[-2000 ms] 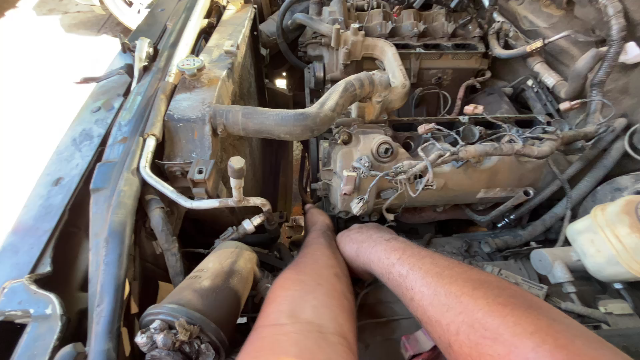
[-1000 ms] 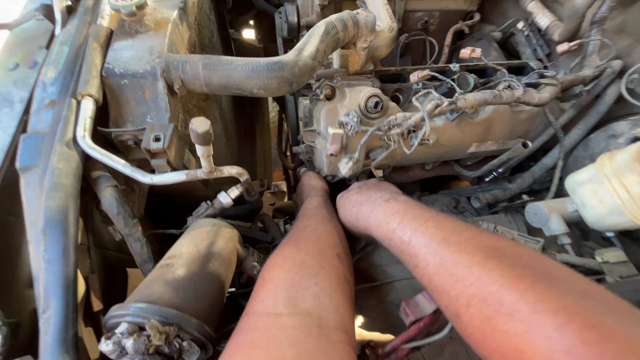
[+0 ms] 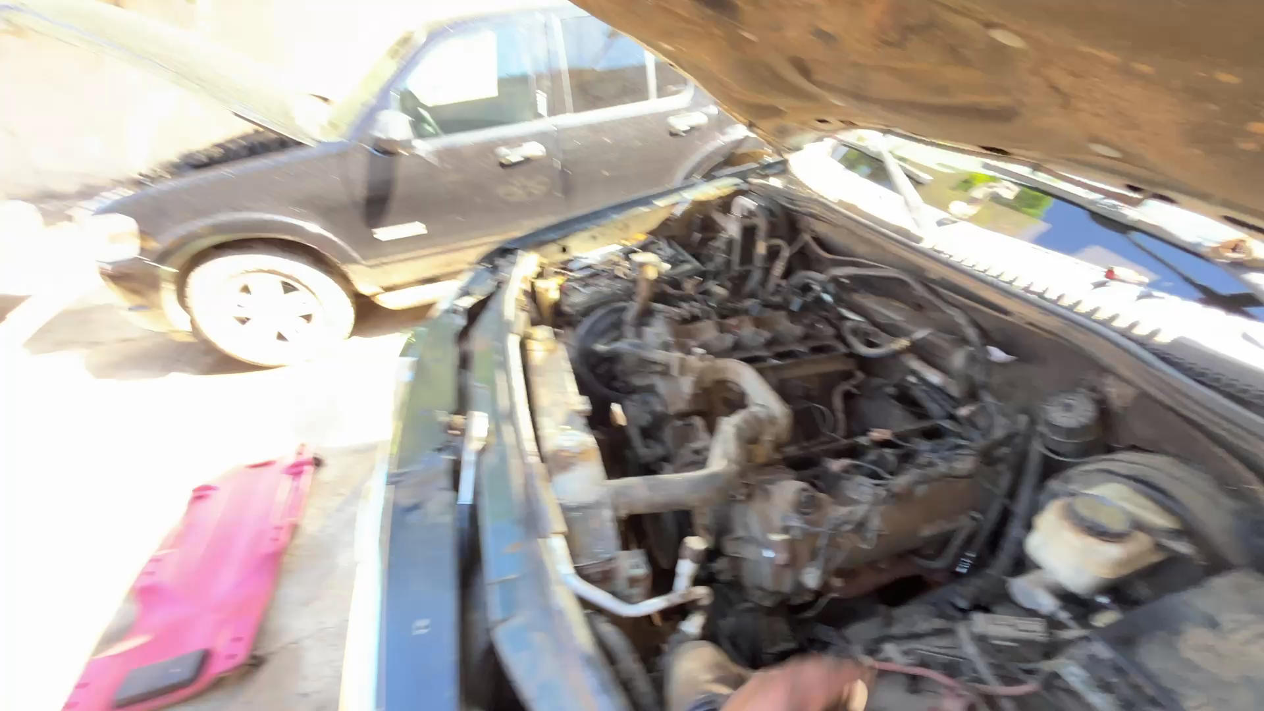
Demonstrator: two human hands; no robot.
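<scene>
One bare hand, which looks like my left hand, shows blurred at the bottom edge of the head view, low over the front of the engine bay. It is beside a tan cylindrical canister and below the near valve cover. Whether its fingers hold anything is too blurred to tell. My right hand is out of view. The dusty engine has a thick curved coolant pipe running to the radiator. A bent metal line with a capped fitting lies left of the hand.
The raised hood hangs over the bay at upper right. A brake fluid reservoir sits at the right. The blue front body edge borders the bay. Beyond it are a pink creeper board on the ground and a parked dark vehicle.
Both hands were reaching down beside the front of the engine; now only one shows, at the bottom edge. The view has swung up and left, bringing in the hood and parked vehicle.
</scene>
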